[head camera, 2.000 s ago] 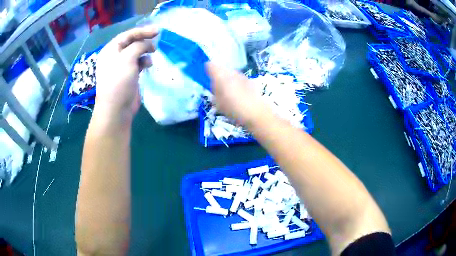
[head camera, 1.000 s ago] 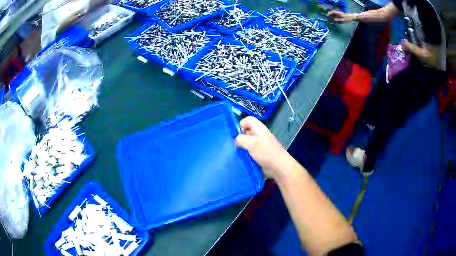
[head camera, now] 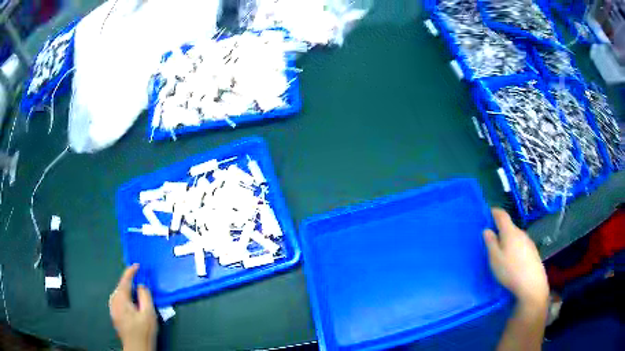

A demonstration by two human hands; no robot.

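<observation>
An empty blue parts tray point(head camera: 404, 267) lies at the front right of the green table. My right hand point(head camera: 517, 260) grips its right rim, thumb on the inner side. Another blue parts tray point(head camera: 161, 267), holding a loose pile of white stemmed pieces point(head camera: 226, 212), lies just left of it, the two rims close together or touching. My left hand point(head camera: 136, 312) holds that tray's lower left corner, fingertips at the rim. Both hands are partly cut off by the bottom of the picture or near it.
A heaped tray of white pieces point(head camera: 223, 82) stands behind. A white bulk bag point(head camera: 106, 82) and a small tray point(head camera: 49, 65) are back left. Stock trays point(head camera: 541, 130) fill the right. A black strap-like item point(head camera: 54, 264) and white cord point(head camera: 34, 199) lie left.
The empty tray, held by my right hand, now sits beside the tray of white pieces. My left hand has come into view at that tray's corner. The view has turned back left.
</observation>
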